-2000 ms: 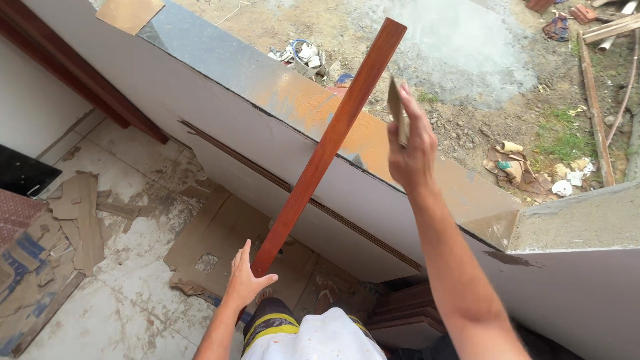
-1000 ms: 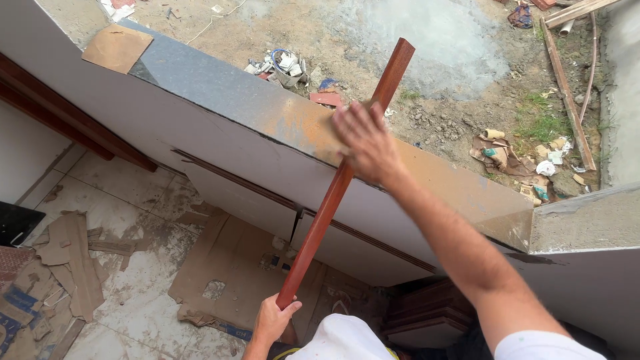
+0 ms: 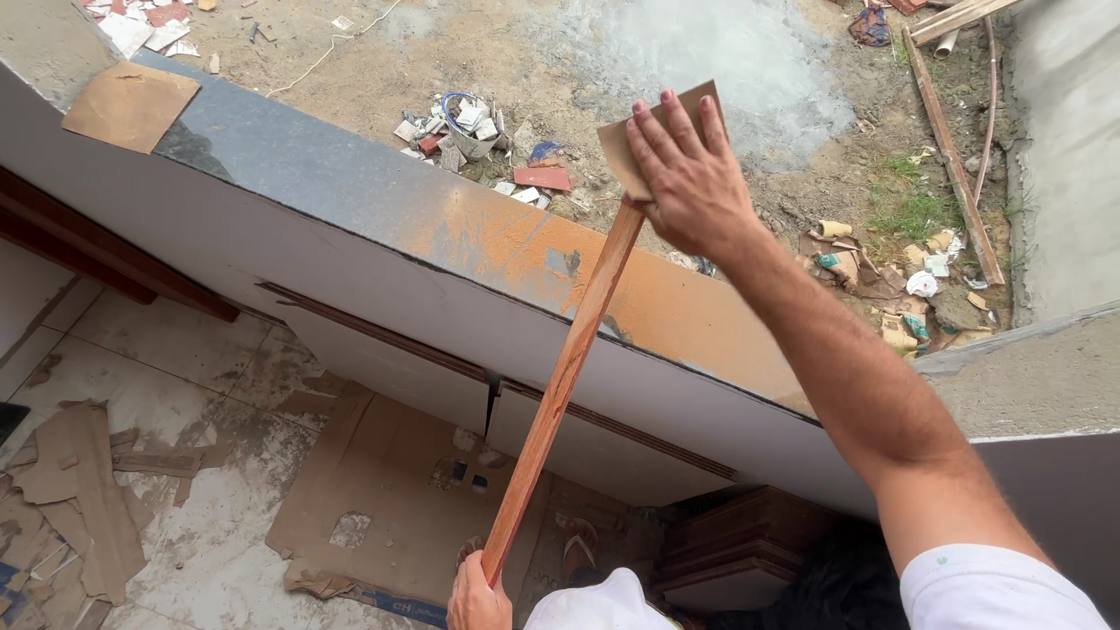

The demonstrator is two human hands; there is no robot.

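Note:
A long reddish-brown wooden strip (image 3: 560, 394) slants across the stone window sill (image 3: 350, 184), its upper end out past the sill. Its lower end is gripped by my left hand (image 3: 479, 595) near my body. At the far end, my right hand (image 3: 691, 175) lies with spread fingers over a sheet of brown sandpaper (image 3: 623, 157), pressing it at the strip's tip. Whether the thumb curls under the sheet is hidden. Orange dust (image 3: 665, 297) coats the sill around and beside the strip. Another brown sheet (image 3: 131, 105) rests at the sill's left end.
Outside lie a bucket of rubble (image 3: 474, 127), tile scraps and a long wooden board (image 3: 954, 157). Inside, flattened cardboard (image 3: 394, 490) covers the floor below the wall, torn cardboard (image 3: 83, 499) lies left, and stacked dark panels (image 3: 744, 542) stand beside my feet. Reddish-brown wooden pieces (image 3: 96, 245) lean at left.
My right hand, off the strip two seconds ago, came down on its middle and has since moved out to the far end. My left hand, open at first, has closed around the lower end.

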